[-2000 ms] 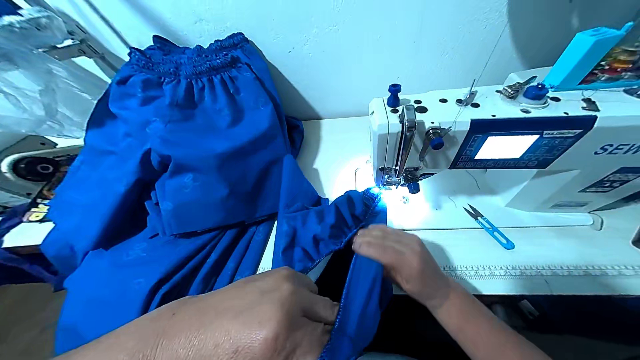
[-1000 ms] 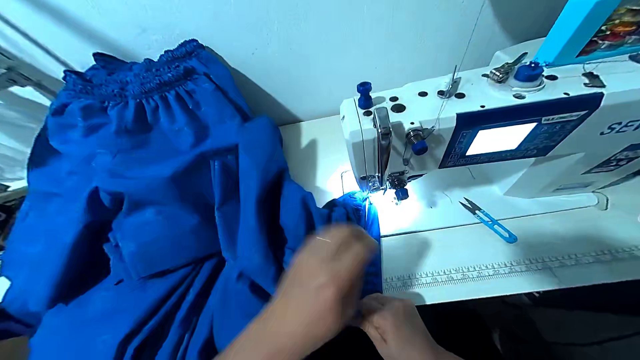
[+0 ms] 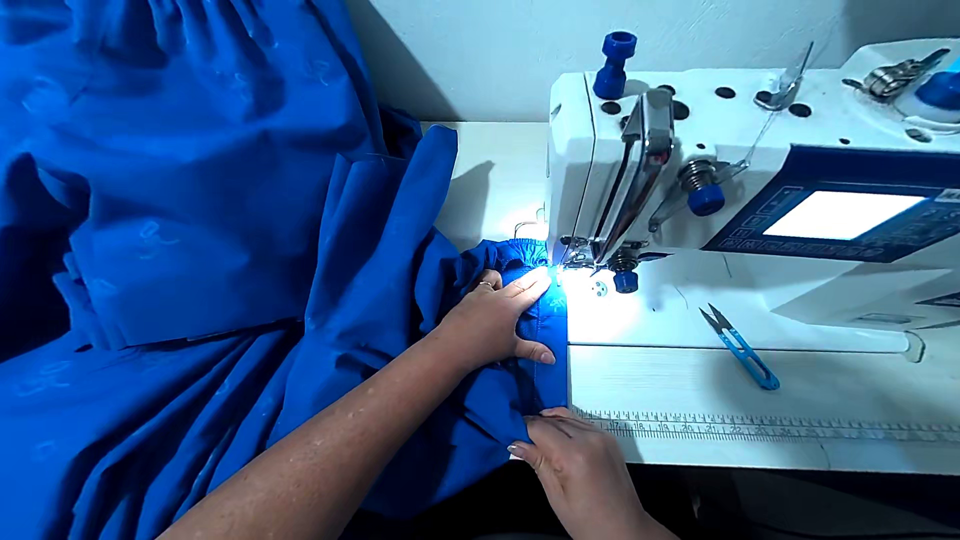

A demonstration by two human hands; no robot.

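Observation:
Blue gathered fabric (image 3: 217,195), a garment by its shape, covers the left side and runs under the needle area of a white sewing machine (image 3: 574,165). My left hand (image 3: 499,319) rests on it just left of the lit presser foot, fingertips near the needle, thumb spread out, a ring on one finger. Nearer the table's front edge, my right hand (image 3: 574,457) pinches the edge of the blue band (image 3: 553,375) between thumb and fingers. The band's right edge lies straight from the presser foot toward that hand. The needle tip is lost in the glare.
Blue-handled thread snips (image 3: 742,349) lie on the table right of the needle, points toward the machine. A measuring tape strip (image 3: 712,429) runs along the front edge. The machine's control panel (image 3: 840,206) is lit. A pale wall (image 3: 480,60) stands behind.
My left hand has moved forward from above the band to rest flat beside the presser foot. The band, folded up in my hands two seconds ago, now lies flat. The view has moved closer.

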